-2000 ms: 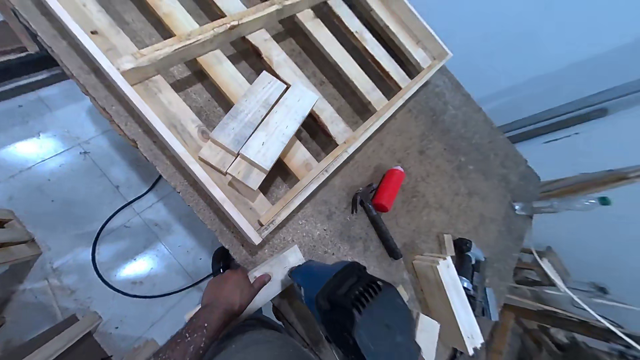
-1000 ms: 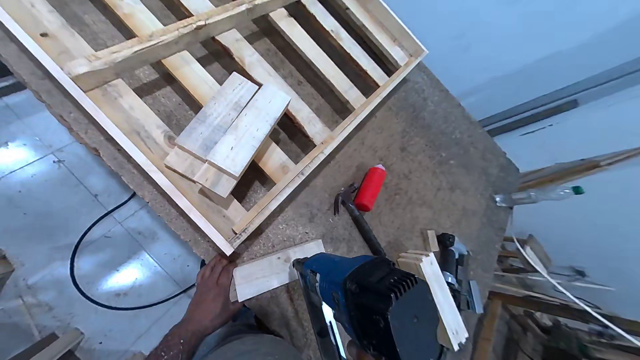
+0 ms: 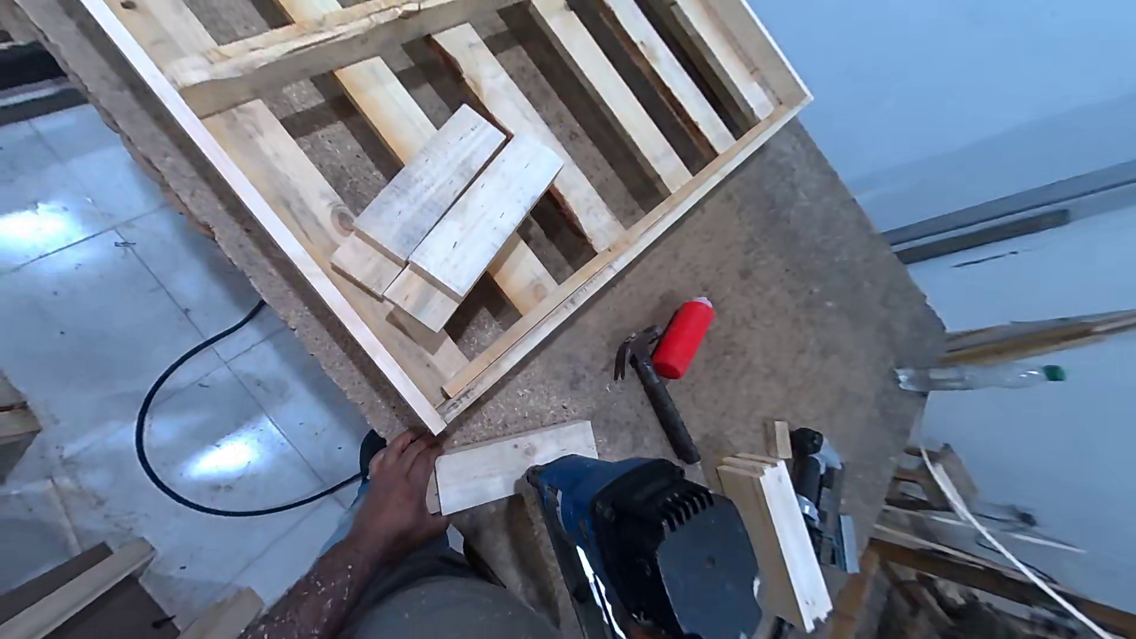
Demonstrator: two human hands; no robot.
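Observation:
My left hand (image 3: 406,479) rests against the left end of a short wooden board (image 3: 515,466) at the bench's near edge. A blue and black power nailer (image 3: 630,524) stands over the board's right part, its nose at the board. My right hand is hidden behind the tool; only a small bit of skin may show at the bottom edge. Ahead lies a slatted wooden frame (image 3: 550,315) with several short boards (image 3: 484,217) stacked on its slats. A claw hammer (image 3: 661,399) and a red bottle (image 3: 683,337) lie right of the frame, side by side.
A stack of short boards (image 3: 777,541) and another tool (image 3: 809,479) lie at the right of the bench (image 3: 799,257). A clear plastic bottle (image 3: 985,377) lies at its far right edge. A black cable (image 3: 146,404) loops over the tiled floor at left, near wood offcuts (image 3: 80,586).
The board and my left hand have shifted nearer the frame's corner compared with two seconds ago. The nailer's nose stays by the board. The view has moved slightly.

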